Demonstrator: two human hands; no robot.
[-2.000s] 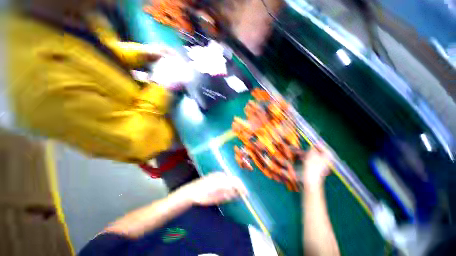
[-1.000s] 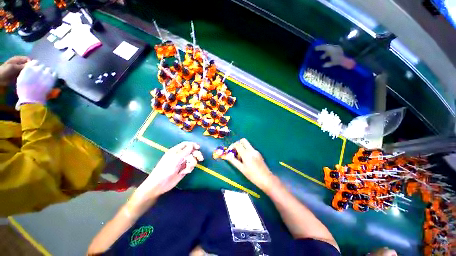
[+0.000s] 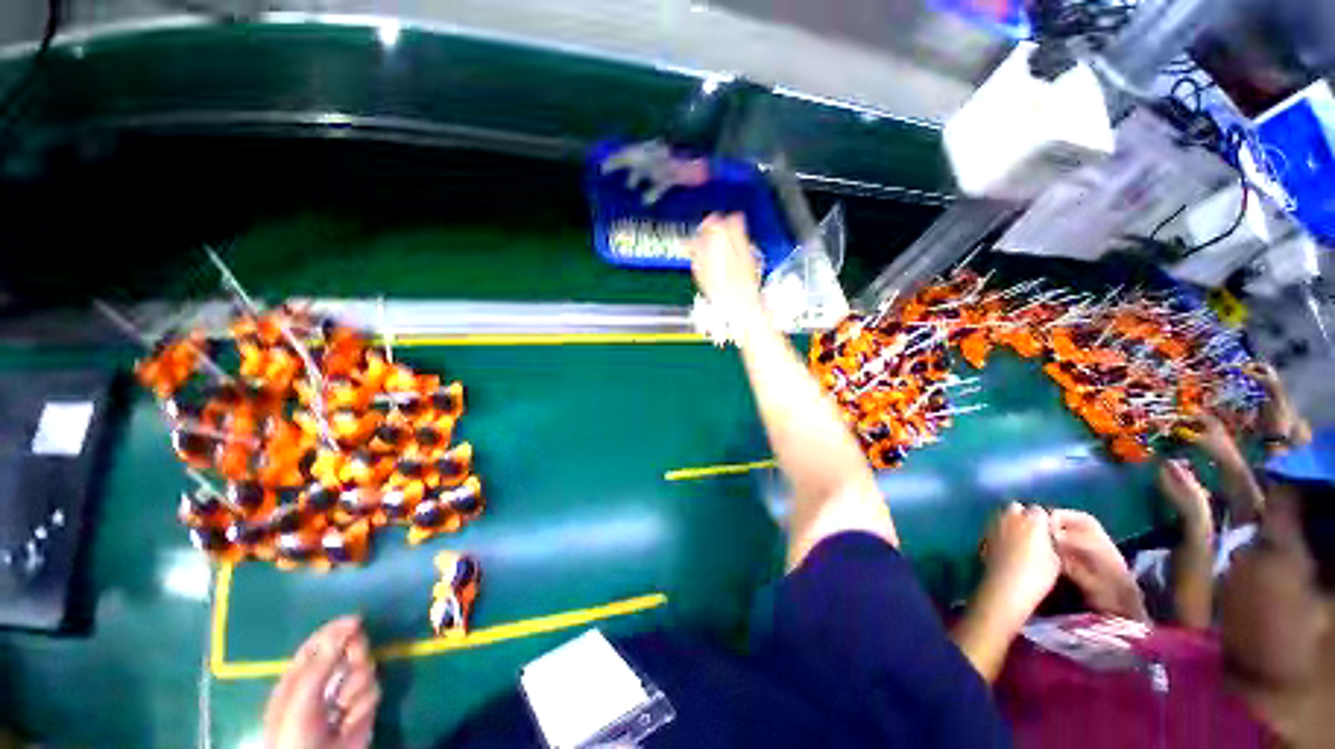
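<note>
My right hand (image 3: 726, 264) reaches over the near right part of the blue parts tray (image 3: 618, 220), which holds rows of short pale pieces. Its fingertips are blurred, and I cannot tell if they hold anything. My left hand (image 3: 325, 685) is at the lower left over the bench edge; a small pale shiny spot shows at its fingers, unclear what. One orange-and-black assembly (image 3: 455, 593) lies alone by the yellow tape, right of my left hand. A heap of orange-and-black assemblies (image 3: 315, 439) with thin pale stems lies at the left.
White fittings (image 3: 802, 305) and a clear bag (image 3: 827, 264) lie beside the tray. More orange assemblies (image 3: 893, 366) are heaped right. A black mat (image 3: 44, 498) is far left. Coworkers' hands (image 3: 1061, 556) are at the lower right. White boxy equipment (image 3: 1032, 125) stands at the back right.
The view has turned right. My right hand has left the near work area and reached out to the blue tray. The single assembly now lies on the bench. My left hand is lower left.
</note>
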